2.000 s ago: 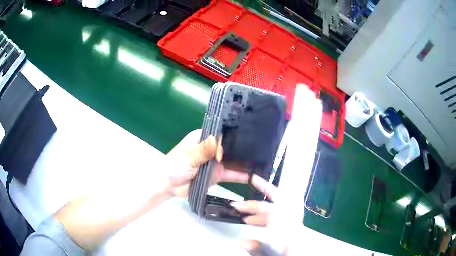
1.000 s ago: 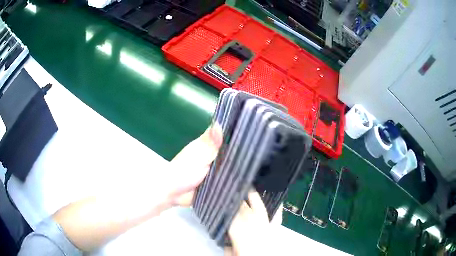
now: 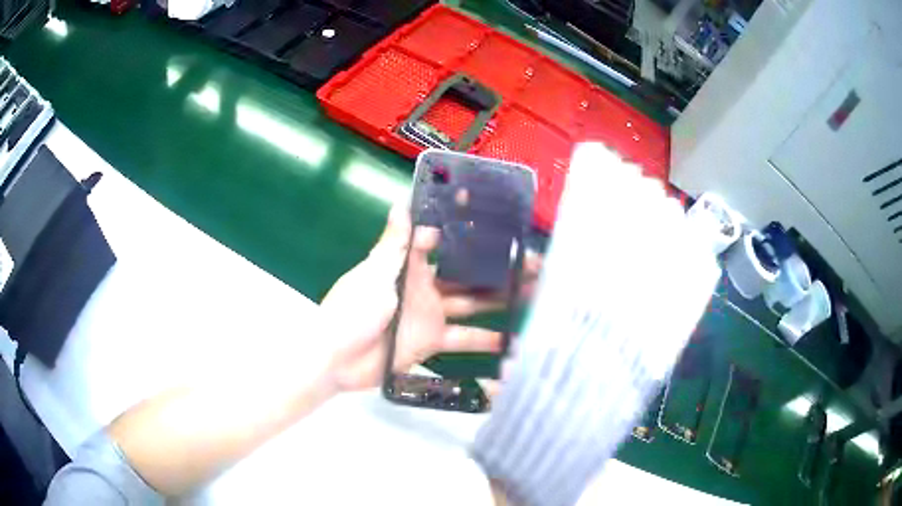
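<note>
My left hand (image 3: 366, 321) holds a phone middle frame (image 3: 480, 262) upright in front of me. Its silver rim and dark sheet area face me, and my fingers show through the open window. To its right is a stack of middle frames (image 3: 613, 341), tilted, blurred and overexposed, with striped edges. My right hand (image 3: 501, 492) is nearly all hidden behind the stack, with only a sliver at its lower end, and it holds the stack. The stack and the single frame overlap in view at the lower edge; I cannot tell if they touch.
A red parts tray (image 3: 465, 35) with a few frames (image 3: 485, 126) lies ahead, beside a black tray (image 3: 287, 44). More frames (image 3: 734, 415) lie on the green surface at right. White rolls (image 3: 757, 265) stand by the grey cabinet (image 3: 841, 148). A dark flat item (image 3: 59, 257) is far left.
The stack has moved right and up, apart from the left hand, which now shows a single frame instead of several. The row of frames on the green surface has shifted right since one second ago.
</note>
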